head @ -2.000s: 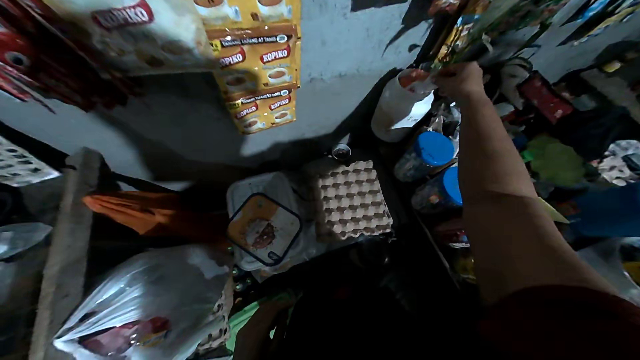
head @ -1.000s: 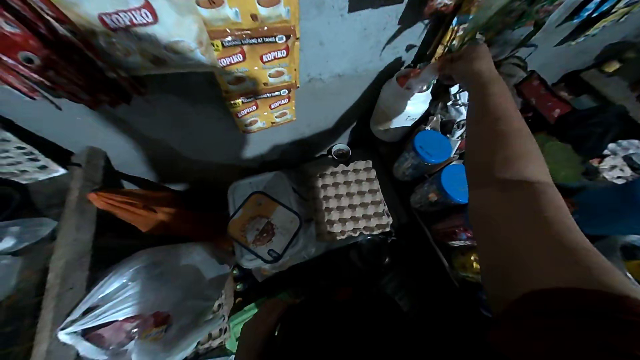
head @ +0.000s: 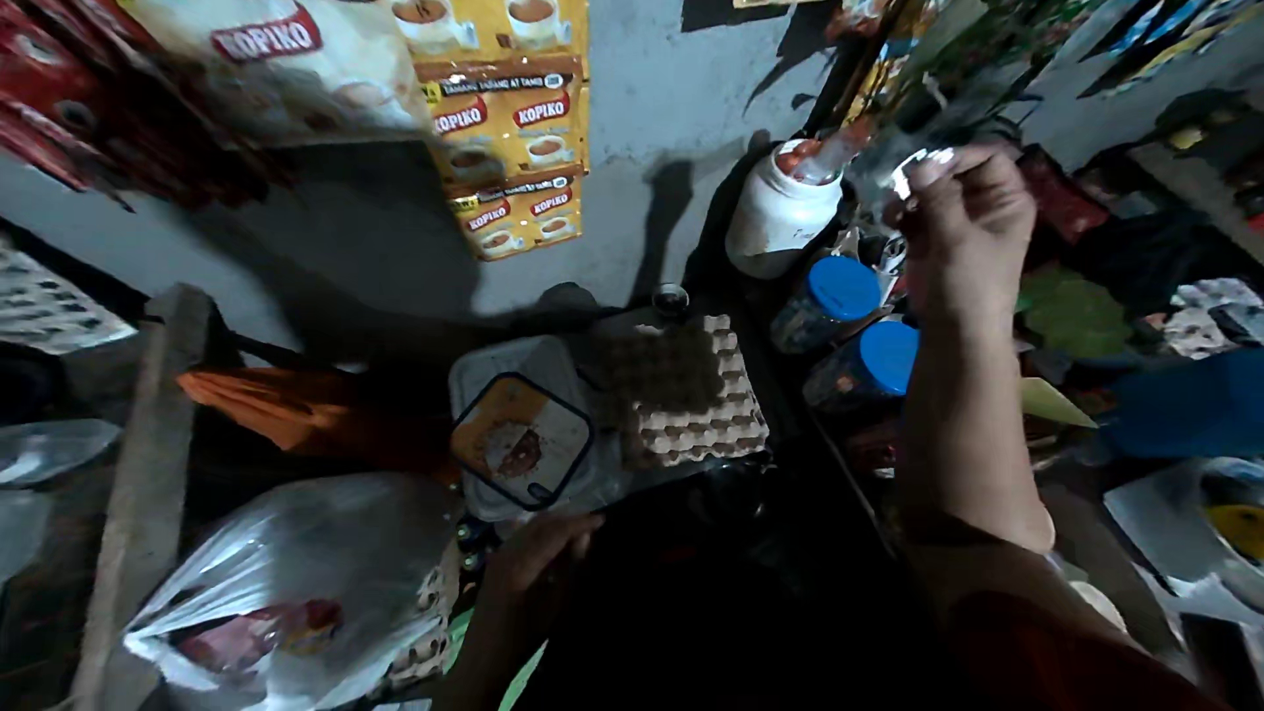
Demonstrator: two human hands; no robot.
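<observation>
My right hand (head: 973, 202) is raised at the upper right, its fingers closed on a clear plastic bag (head: 913, 173). Just left of it stands a white plastic jar (head: 785, 212) with reddish items at its mouth. Below are two clear jars with blue lids (head: 844, 286). Low in the middle, in shadow, my left hand (head: 543, 553) lies near the lower edge of a plastic container (head: 474, 385) with a squarish dark-rimmed lid; whether it holds anything is hard to see. A cardboard egg tray (head: 741, 395) lies right of the container, partly shaded.
Strips of coffee sachets (head: 509, 148) and red packets (head: 59, 99) hang along the wall. A filled translucent plastic bag (head: 326, 553) sits at the lower left beside a wooden post (head: 148, 474). An orange cloth (head: 267, 405) hangs near it. A small round cup (head: 671, 299) stands behind the tray.
My right hand has moved away from the white jar's mouth, toward the right and down, with clear plastic in its fingers. My left hand has come up beside the container. A shadow now covers part of the egg tray.
</observation>
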